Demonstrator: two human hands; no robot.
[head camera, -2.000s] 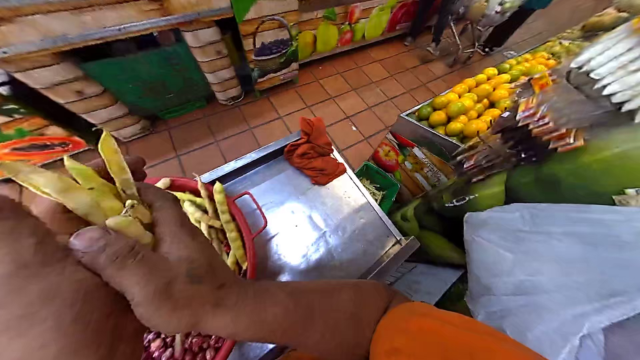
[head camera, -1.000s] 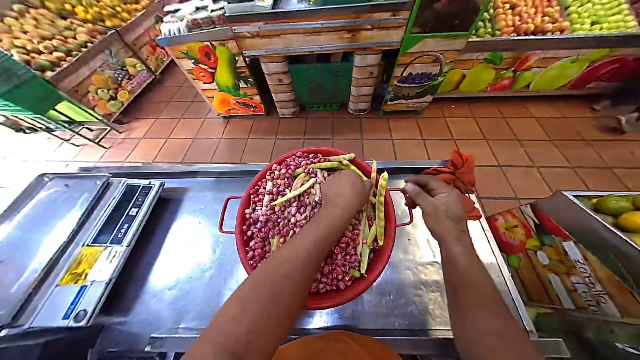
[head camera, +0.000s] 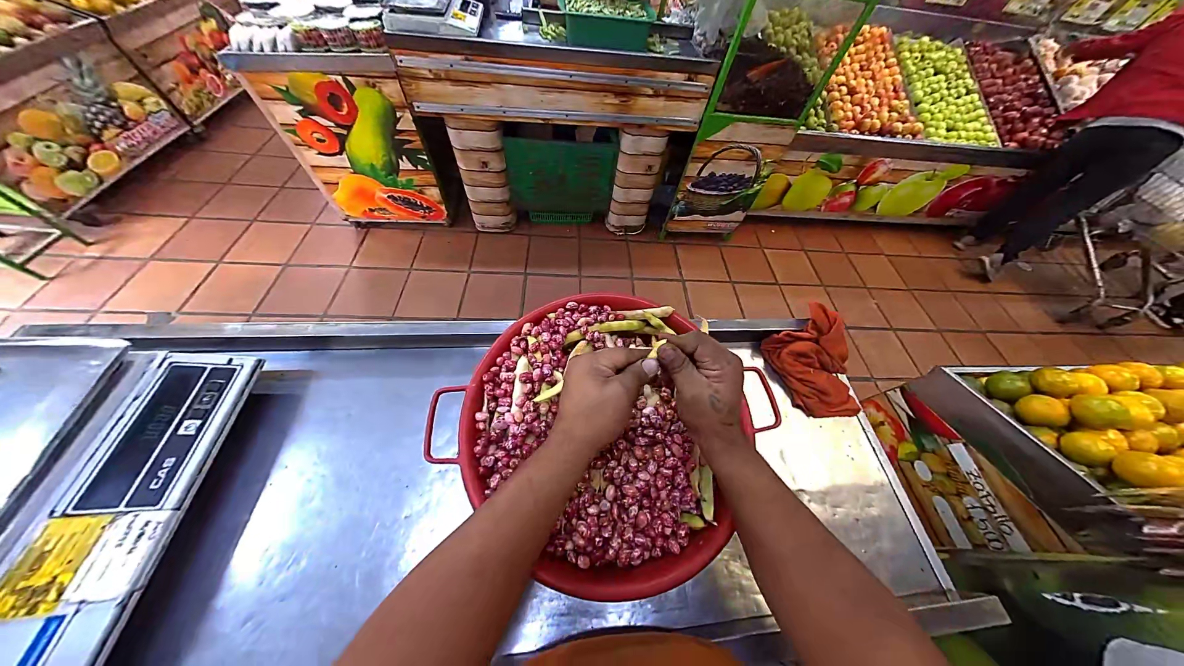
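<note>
A red plastic colander (head camera: 638, 585) with two side handles stands on the steel counter, holding speckled pink-and-white shelled beans (head camera: 615, 518). Several yellow-green bean pods (head camera: 622, 326) lie along its far rim and among the beans. Over the middle of the colander, my left hand (head camera: 601, 393) and my right hand (head camera: 703, 384) meet fingertip to fingertip on a small yellowish bean pod (head camera: 656, 350). Both thumbs press at the pod. How much of it the fingers cover cannot be told.
A digital scale (head camera: 157, 444) sits at left on the steel counter (head camera: 370, 407). An orange cloth (head camera: 814, 361) lies at the far right corner. Beyond the right edge is a crate of yellow-green citrus (head camera: 1091, 444). Across the tiled floor, a person (head camera: 1110, 120) stands by a cart (head camera: 1128, 240).
The view has swung far round since the oldest frame, where pods were held. My hands, apart one second ago, now meet over the colander; the right has moved left from beside its rim.
</note>
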